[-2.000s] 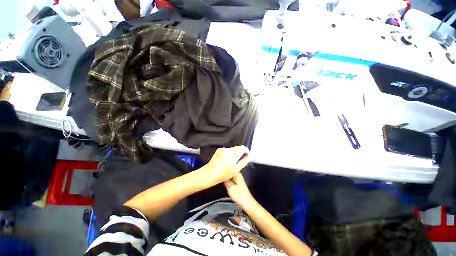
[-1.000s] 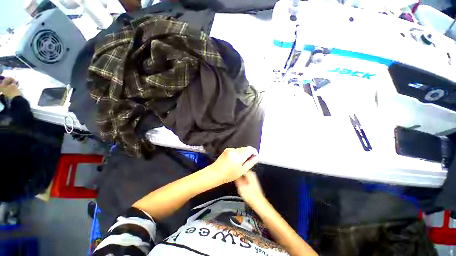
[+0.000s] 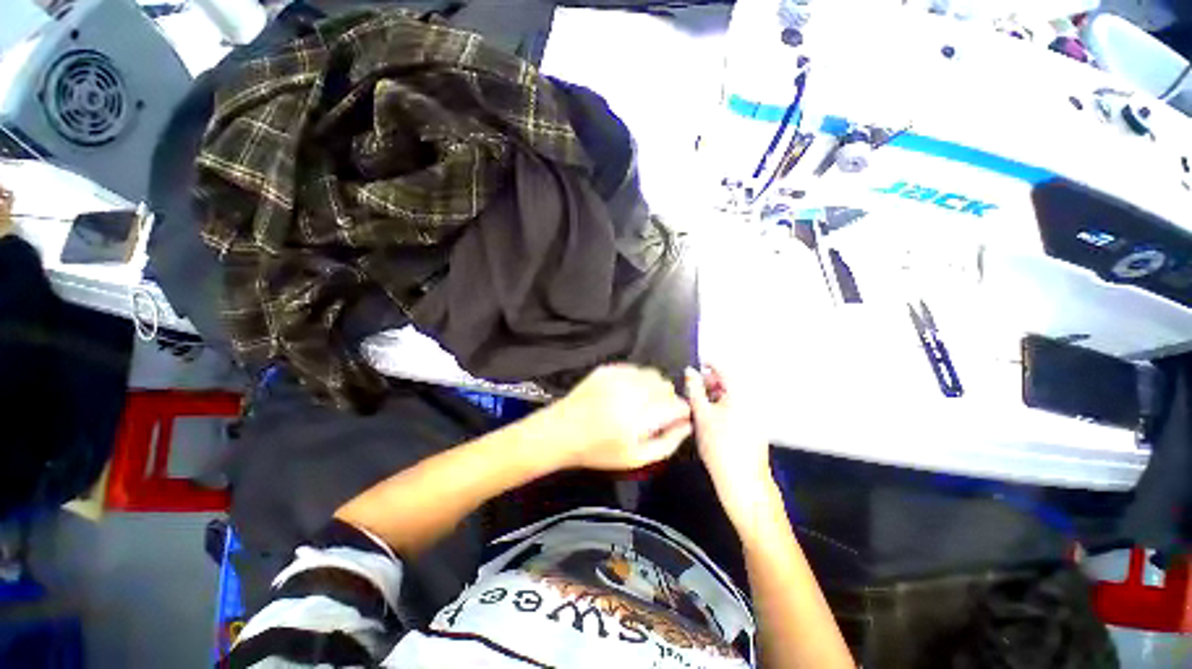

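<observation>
A dark garment piece [image 3: 543, 288] lies at the table's front edge, joined to or under bunched plaid fabric [image 3: 405, 157] on its left. My left hand [image 3: 621, 418] is closed on the garment's near end at the edge. My right hand [image 3: 727, 425] is just right of it, fingers up, with a small reddish thing at the fingertips that I cannot make out; whether it grips cloth is unclear. The sewing machine [image 3: 902, 144] stands behind to the right, its needle area [image 3: 771, 203] beyond my hands.
Thread snips [image 3: 936, 348] and a smartphone [image 3: 1082, 382] lie on the white table [image 3: 837, 418] at right. A dark narrow strip [image 3: 841, 272] is near the needle. A grey fan housing [image 3: 98, 98] and another phone [image 3: 102, 237] are at left. A red stool [image 3: 131, 451] stands below.
My right hand has come up from below and behind my left hand to beside it, near the table edge. My left hand has shifted slightly right. The camera view has shifted a little.
</observation>
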